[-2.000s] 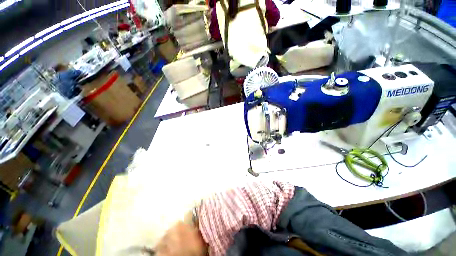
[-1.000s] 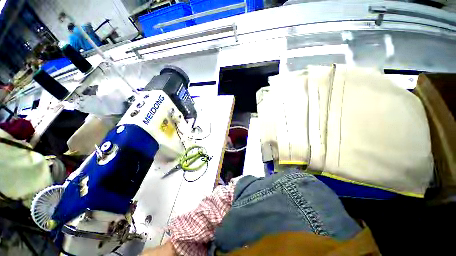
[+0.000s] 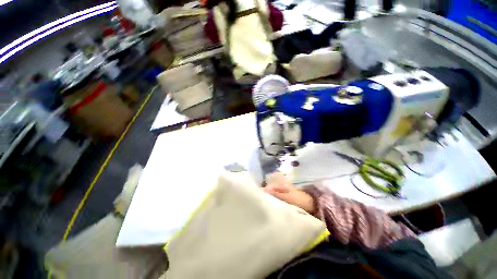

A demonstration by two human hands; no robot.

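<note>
A beige panel [image 3: 234, 229] with narrow yellow edge binding lies over the table's front edge, close before me. My right hand [image 3: 289, 194], in a pink checked sleeve, is at the panel's upper right edge, just in front of the needle area. Its fingers look closed on that edge, though the view is blurred. My left hand is not visible. The blue and white sewing machine [image 3: 338, 114] stands beyond the panel, its needle area [image 3: 283, 150] left of centre. Another beige piece [image 3: 92, 248] hangs at the lower left.
Green-handled scissors [image 3: 381, 175] lie on the white table [image 3: 180, 163] right of the needle, with dark thread beside them. A white round fan [image 3: 271, 89] is behind the machine head. A person [image 3: 248, 41] is at the table ahead, among beige pieces. A yellow floor line [image 3: 109, 163] runs at left.
The view swung right to a beige stack, then back to the machine. My right hand has moved from the lower left to the needle area, and the beige panel now lies before me.
</note>
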